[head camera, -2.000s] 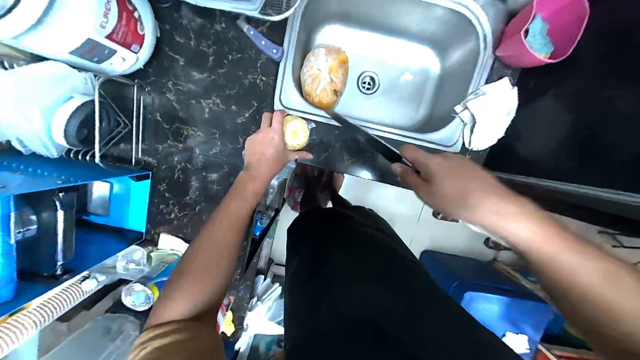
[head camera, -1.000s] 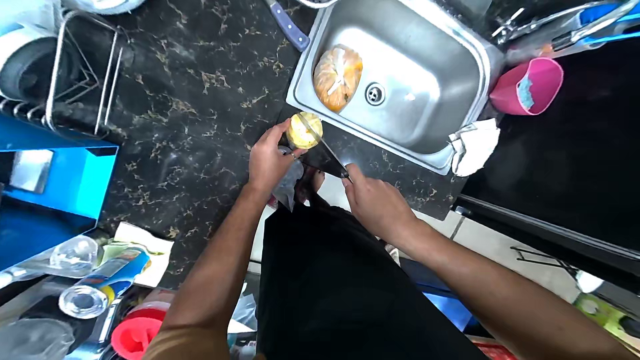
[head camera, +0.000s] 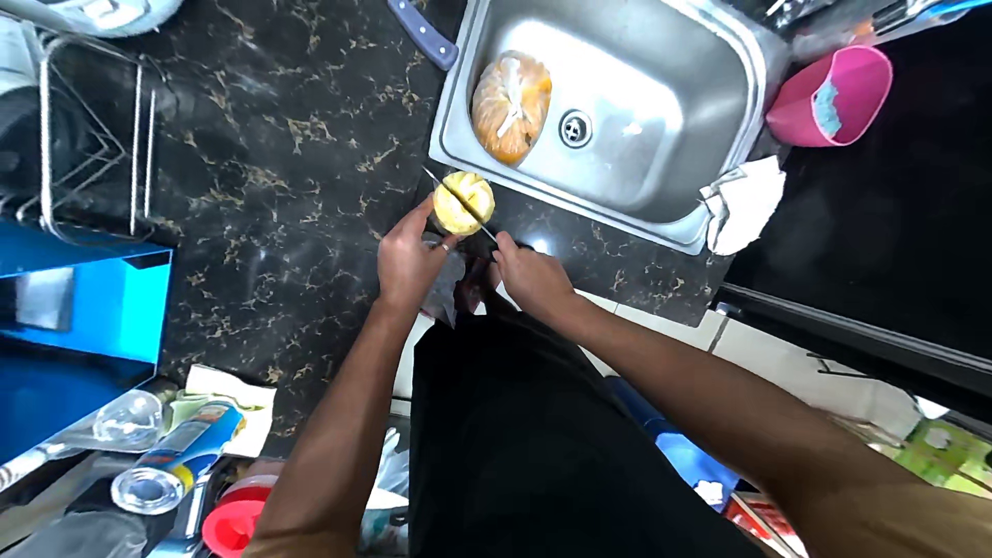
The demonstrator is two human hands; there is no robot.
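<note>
My left hand point(head camera: 412, 249) grips a round, pale yellow piece of food point(head camera: 474, 194) from its lower left, at the counter's front edge by the sink. Clear plastic point(head camera: 445, 283) hangs below this hand. In my right hand point(head camera: 533, 277) is a knife point(head camera: 463, 203), its blade lying diagonally across the yellow top; how deep it sits I cannot tell. A knotted clear plastic bag with orange contents point(head camera: 511, 108) rests in the steel sink point(head camera: 620, 93), left of the drain. Another knife with a purple-blue handle point(head camera: 423, 34) lies on the counter left of the sink.
Dark marbled counter point(head camera: 294, 194) spreads left of the sink. A wire rack point(head camera: 97, 147) and a blue cabinet point(head camera: 116, 310) stand at the left. A pink container point(head camera: 833, 97) and a white cloth point(head camera: 748, 205) sit right of the sink. A spray can point(head camera: 178, 457) lies lower left.
Two seconds ago the knife in my right hand was at the sink's edge by the bag; now its blade is across the yellow food. My left hand has kept its hold. The view has shifted.
</note>
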